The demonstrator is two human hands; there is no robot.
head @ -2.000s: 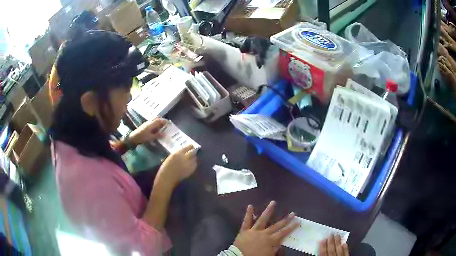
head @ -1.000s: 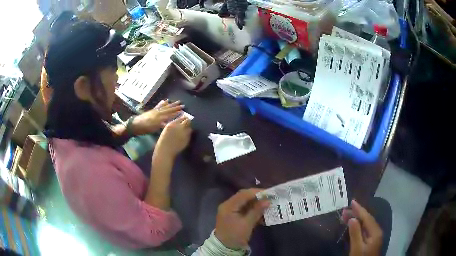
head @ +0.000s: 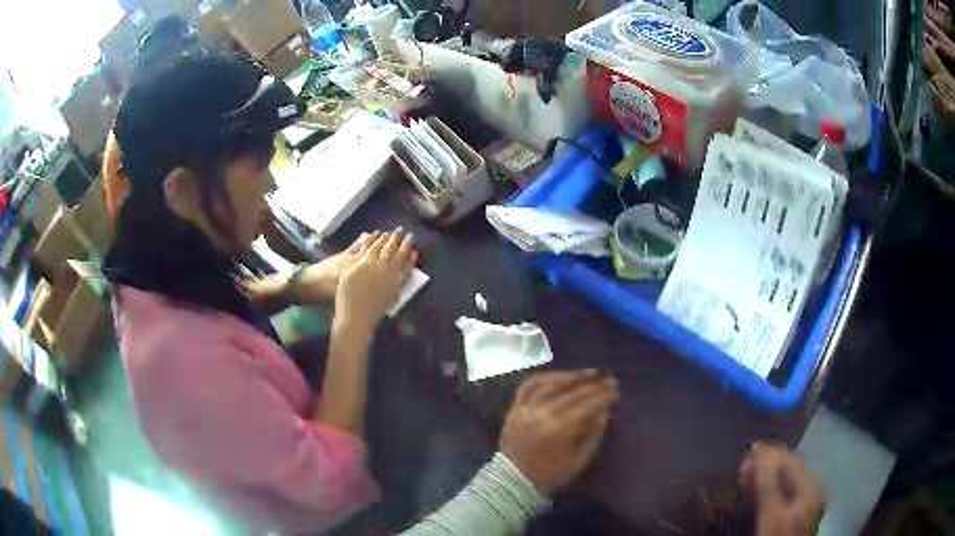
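Note:
My left hand [head: 560, 424] is over the dark tabletop at the lower middle, fingers held together, with no paper visible in it. My right hand [head: 783, 492] is at the lower right, blurred and cut off by the bottom edge. Its fingers are bent and no paper shows in it. A stack of printed leaflets [head: 749, 251] leans in the blue tray [head: 691, 351]. Folded leaflets [head: 550, 228] lie at the tray's left edge, above my left hand.
A crumpled paper scrap [head: 506, 349] lies left of my left hand. A person in a pink top [head: 225, 387] sits at the left, both hands over a small white paper. A divider box [head: 445, 178] holds upright leaflets. A tape roll [head: 644, 241] and red-capped bottle [head: 830, 152] are in the tray.
The printed leaflet strip held between my hands is no longer visible. My left hand has moved up and right. The neighbour's hands are now close together over their paper. The camera view has shifted.

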